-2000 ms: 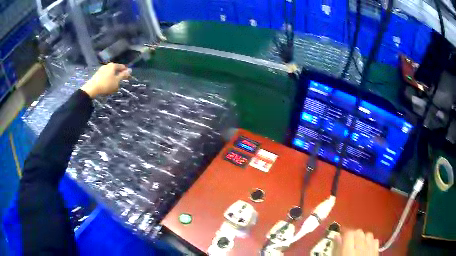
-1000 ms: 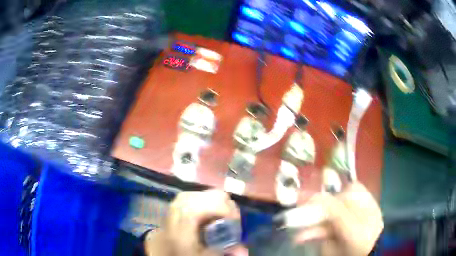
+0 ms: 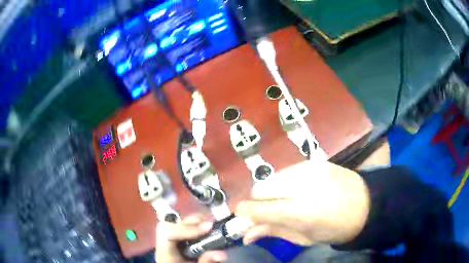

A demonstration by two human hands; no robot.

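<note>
A short dark cylindrical unit, possibly a car charger (image 3: pixel 208 243), is held at the bottom centre, in front of the red-brown test box (image 3: pixel 329 82). My left hand (image 3: pixel 175 237) grips it in the fingers from the left. My right hand (image 3: pixel 319 203) holds a white plug (image 3: pixel 239 226) against the unit's right end; whether it is fully inserted is unclear. A white cable (image 3: pixel 288 92) runs down over the box to my right hand. AC sockets (image 3: pixel 245 137) and round sockets (image 3: pixel 263 172) stand in rows on the box. The picture is blurred.
A blue display screen (image 3: pixel 180 38) stands behind the box. Shiny clear trays (image 3: pixel 56 200) lie at the left. A digital meter (image 3: pixel 108 147) and a green button (image 3: pixel 131 235) are on the box's left side. A black cable (image 3: pixel 401 67) hangs at the right. A green board (image 3: pixel 349 18) lies behind right.
My left hand has come from the trays at left to the front of the box, with the dark unit in it. My right hand has brought the white plug to the unit. The view has turned rightward.
</note>
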